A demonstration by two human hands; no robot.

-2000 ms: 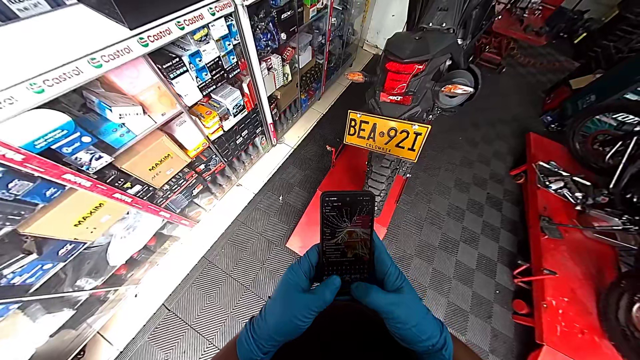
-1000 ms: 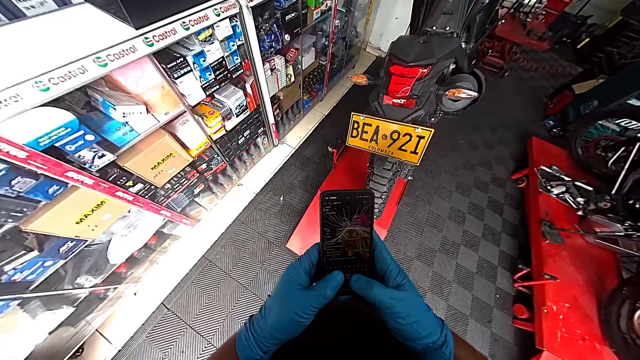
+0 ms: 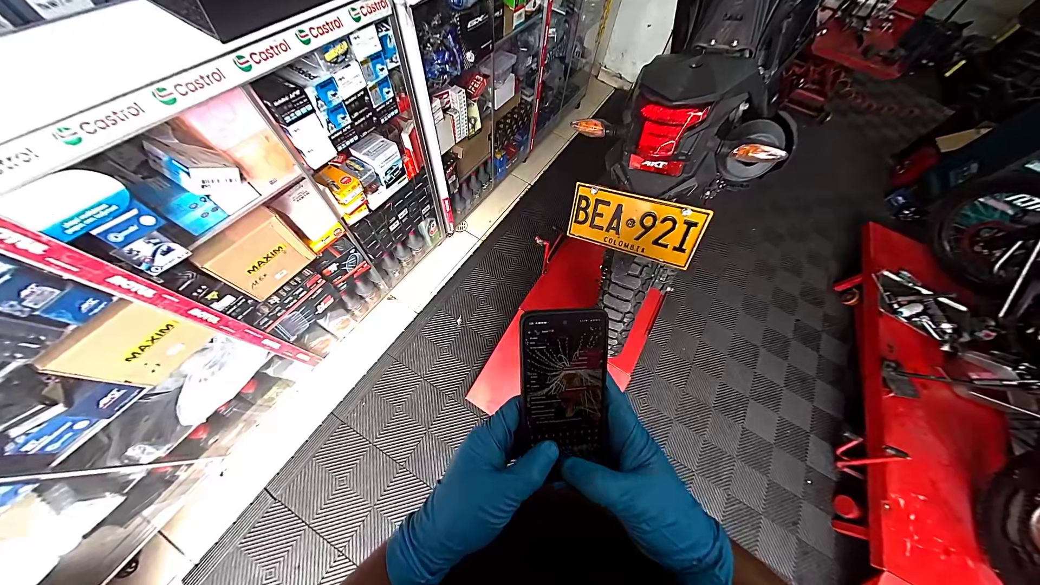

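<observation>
A black smartphone (image 3: pixel 564 374) is held upright between my two hands, its dark screen lit with a keyboard near the bottom. My left hand (image 3: pixel 479 479), in a blue glove, grips its left edge, thumb over the lower screen. On the other edge is my right hand (image 3: pixel 642 487), also gloved in blue, with its thumb at the lower right corner. Beyond the phone, the rear of a black motorcycle (image 3: pixel 670 122) faces me, its red tail light (image 3: pixel 662 134) lit above a yellow licence plate (image 3: pixel 639 225). Its rear tire (image 3: pixel 630 296) rests on a red lift ramp (image 3: pixel 528 333).
Glass display cabinets (image 3: pixel 422 305) with boxed parts line the left side. At right stands a red work lift (image 3: pixel 918 455) carrying a tray of metal tools (image 3: pixel 914 305) and part of another motorcycle (image 3: pixel 983 227). Patterned rubber mats (image 3: pixel 731 390) cover the floor.
</observation>
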